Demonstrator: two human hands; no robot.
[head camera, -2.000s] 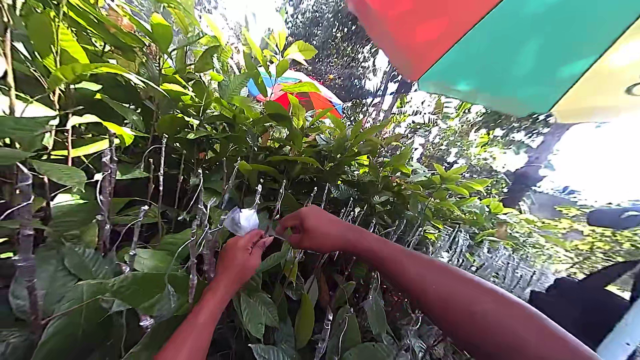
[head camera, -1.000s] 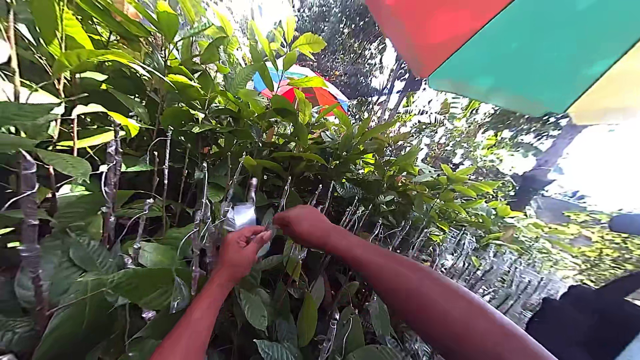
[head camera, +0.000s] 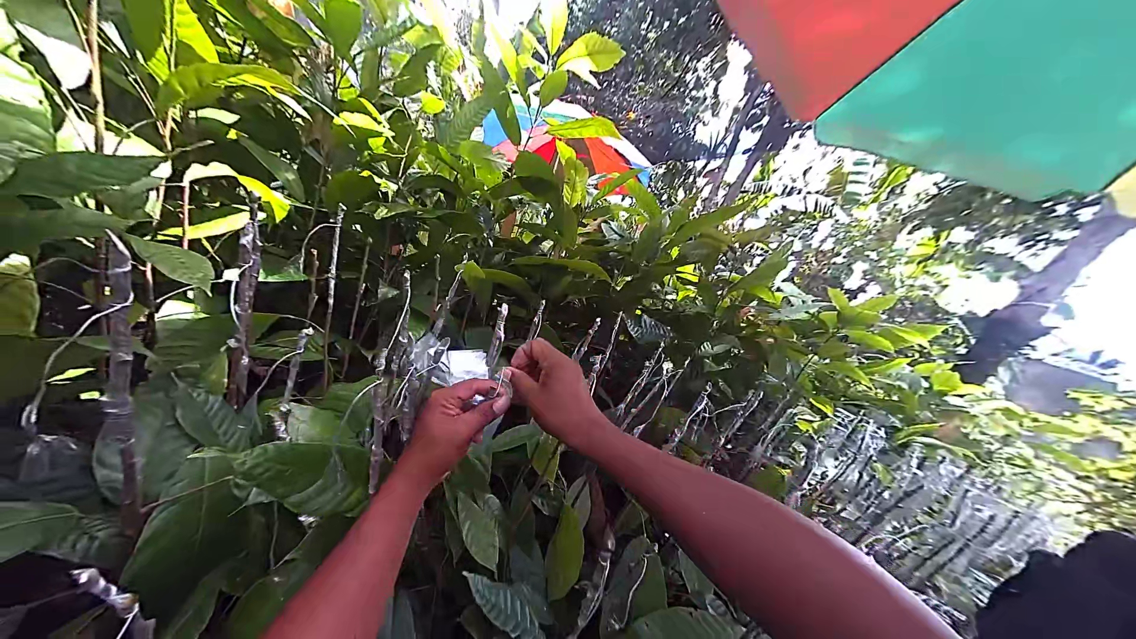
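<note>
My left hand (head camera: 457, 422) is closed on a small piece of clear plastic film (head camera: 502, 382) at a thin plant stem, beside a white plastic packet (head camera: 465, 365) that shows above its fingers. Against it, my right hand (head camera: 552, 386) pinches the film or its end between thumb and forefinger; the exact hold is hidden. Just above the hands rises a cut stem wrapped in clear film (head camera: 499, 330). More wrapped stems, such as a thick one (head camera: 244, 302), stand to the left with loose ends of film curling off them.
Broad-leaved seedlings (head camera: 532, 257) surround the hands. Rows of wrapped stems (head camera: 887, 497) run off to the right. A red and green umbrella (head camera: 958, 89) hangs overhead at the right, and another umbrella (head camera: 568, 142) stands behind the plants. A dark shape (head camera: 1065, 590) fills the lower right corner.
Both hands stay together at the same stem, with only small finger movements. The white packet beside the left hand remains in view.
</note>
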